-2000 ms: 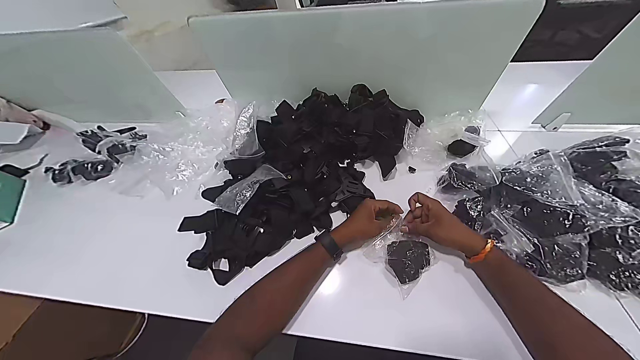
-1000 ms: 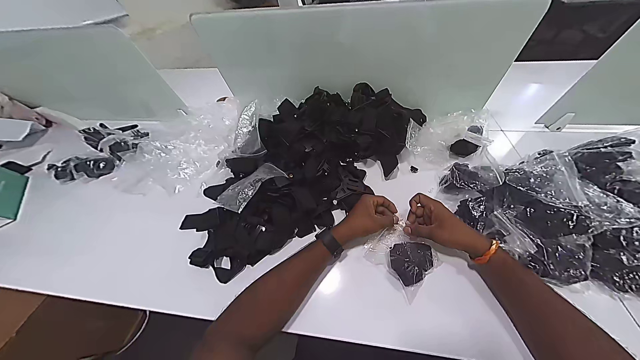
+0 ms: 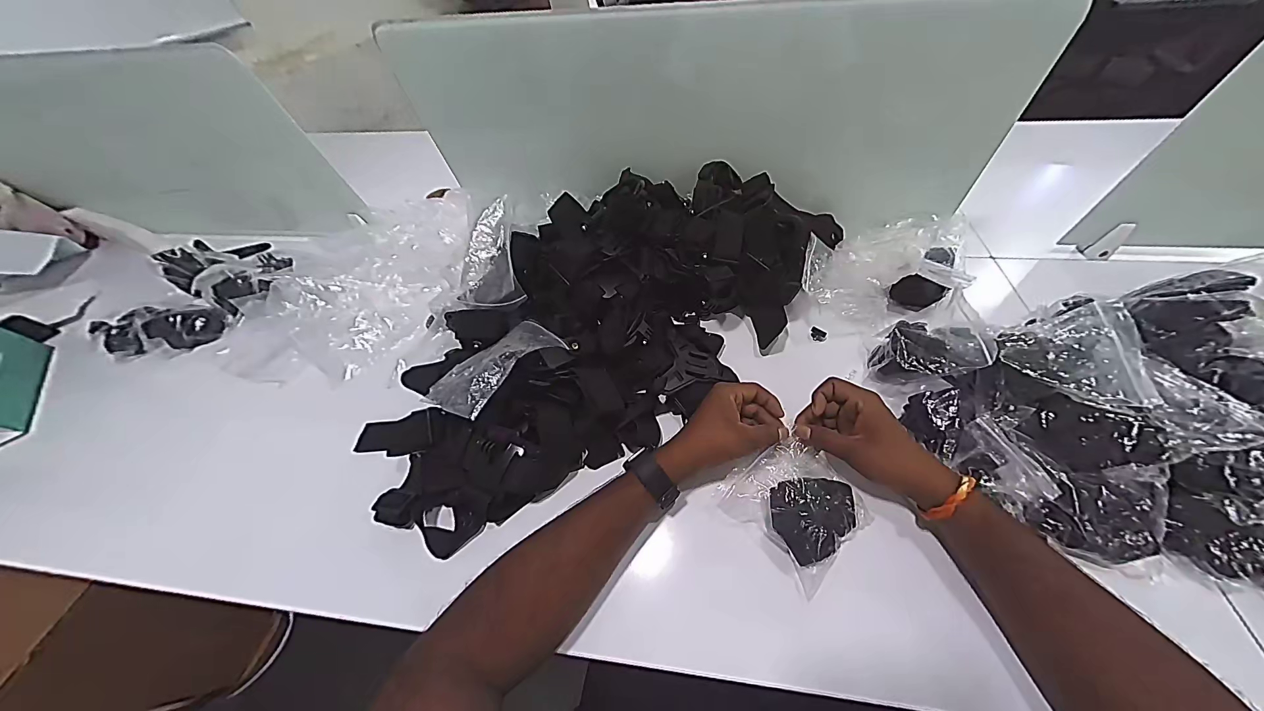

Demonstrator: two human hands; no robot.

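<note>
My left hand [image 3: 733,425] and my right hand [image 3: 857,431] pinch the top edge of a clear plastic bag [image 3: 760,486], their fingertips close together. Inside the bag lies a folded black item [image 3: 812,517], low down over the white table. A large heap of black strap-like fabric pieces [image 3: 592,395] spreads to the left of and behind my hands, with a few clear bags on it. To the right of my right hand lie many filled clear bags [image 3: 1086,425] with black contents.
Crumpled clear bags [image 3: 346,296] lie left of the heap, beside black items in plastic [image 3: 168,326]. A green box [image 3: 22,380] sits at the far left. Frosted partitions [image 3: 711,99] stand along the back. Another bag with a black item [image 3: 916,290] lies behind my right hand.
My hands stay at the bag's top edge; their fingertips have shifted slightly along it. The black item remains in the bag.
</note>
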